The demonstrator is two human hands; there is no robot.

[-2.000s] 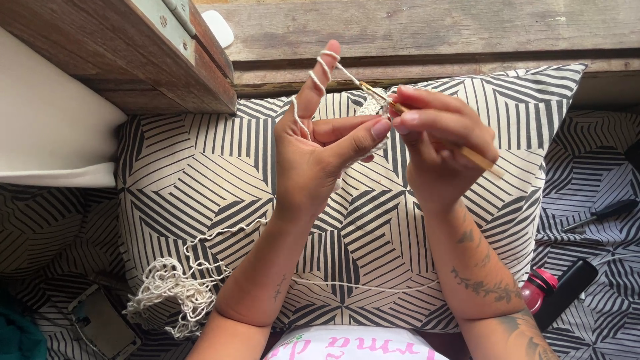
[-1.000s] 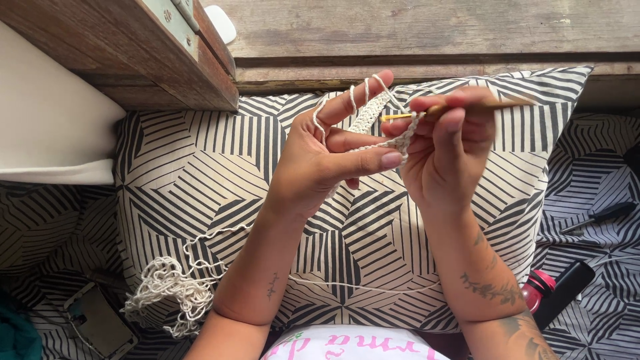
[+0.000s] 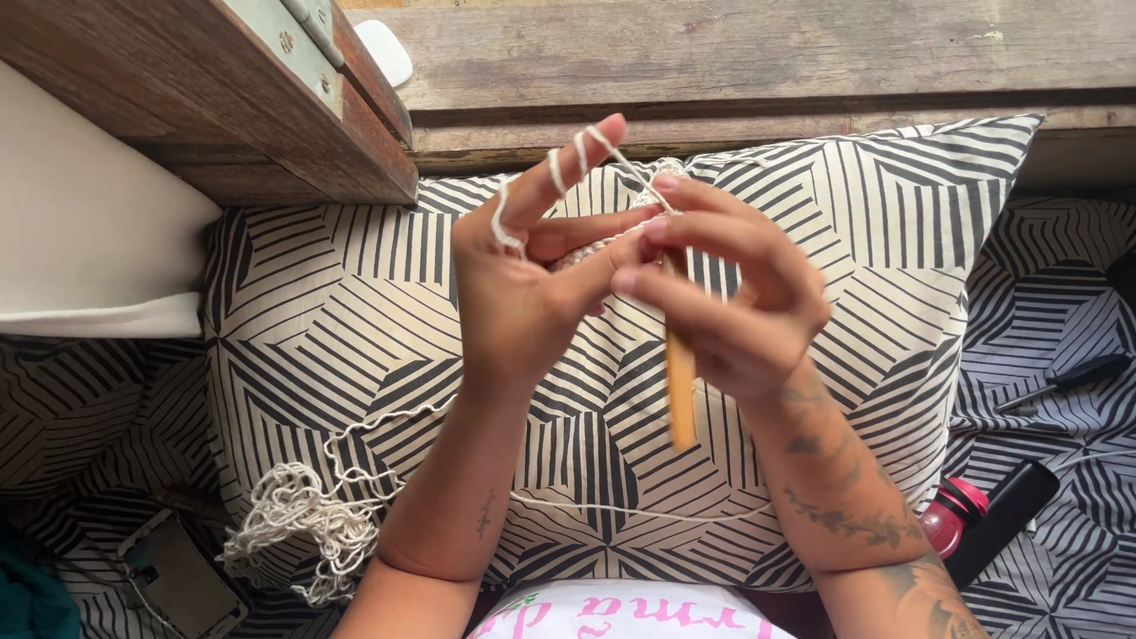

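My left hand [image 3: 532, 266] pinches a strip of cream crochet work [image 3: 590, 253] between thumb and fingers. Its raised index finger has cream yarn [image 3: 556, 173] wound around it, and a strand slants from the fingertip down to the work. My right hand [image 3: 741, 284] is at the same spot, gripping a wooden crochet hook [image 3: 681, 382] whose handle points down toward me; its tip is hidden by the fingers. More of the crochet piece [image 3: 670, 169] shows behind the fingertips. A loose tangle of cream yarn [image 3: 306, 528] lies by my left forearm, with a strand crossing below my wrists.
Under my hands is a black-and-cream patterned cushion [image 3: 603, 461]. A wooden ledge [image 3: 710, 58] runs behind it, with a hinged wooden panel [image 3: 266, 98] at left. At right lie a screwdriver [image 3: 1065, 382], a pink bottle [image 3: 951, 519] and a black cylindrical object [image 3: 1007, 519].
The hook handle has swung from pointing right to pointing down toward me. My left index finger, flatter a second ago, is raised more steeply again.
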